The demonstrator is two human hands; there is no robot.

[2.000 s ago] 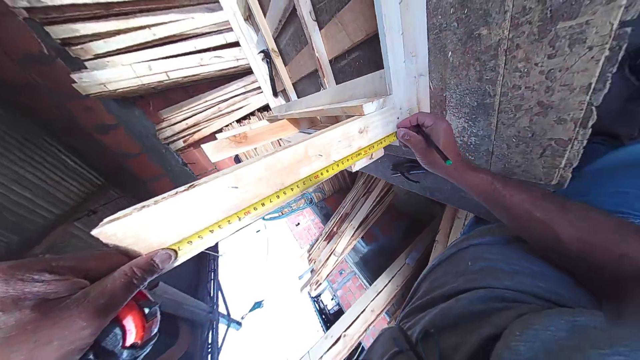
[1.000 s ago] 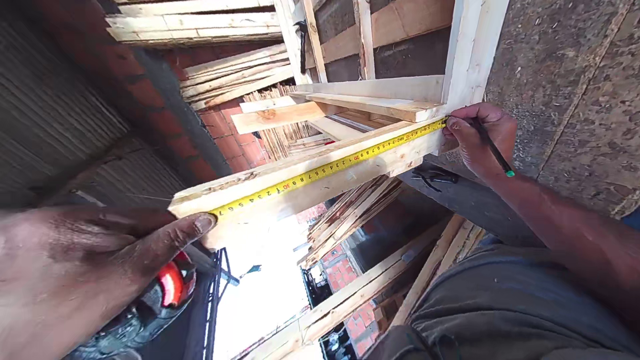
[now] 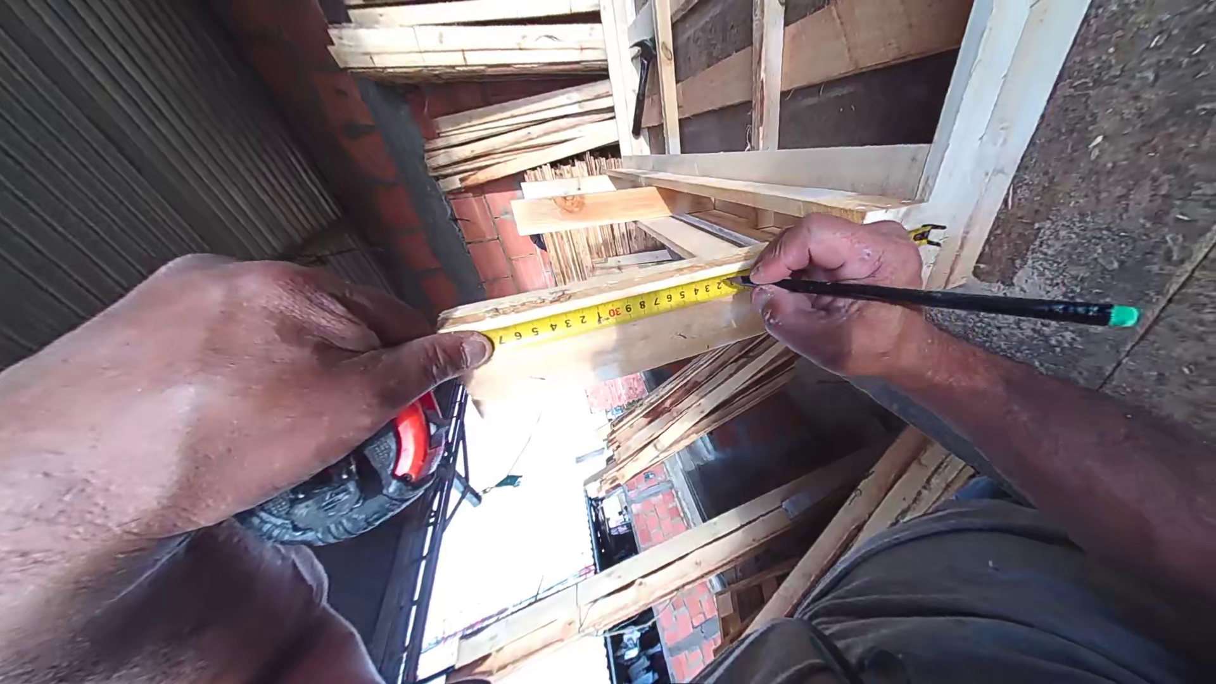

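Note:
A wooden board (image 3: 627,347) lies across the middle, with a yellow tape measure's blade (image 3: 608,313) stretched along its face. My left hand (image 3: 285,370) grips the board's left end, its thumb pressing the blade there. Below that hand shows the black and red tape measure case (image 3: 380,465), partly hidden by it. In my right hand (image 3: 845,294) is a black pencil (image 3: 940,300) with a green end; its tip touches the blade near the board's right part. The fingers rest against the board's edge.
A light wooden frame (image 3: 997,123) stands at upper right beside a worn, stained board surface (image 3: 1111,190). Stacked wood strips (image 3: 475,47) lie at upper left near a brick wall (image 3: 389,209). More boards (image 3: 665,560) cross below. Yellow-handled pliers (image 3: 926,235) sit behind my right hand.
My right hand has moved left along the board, away from the frame's corner, with the pencil tip now on the blade. The view has moved closer to the board.

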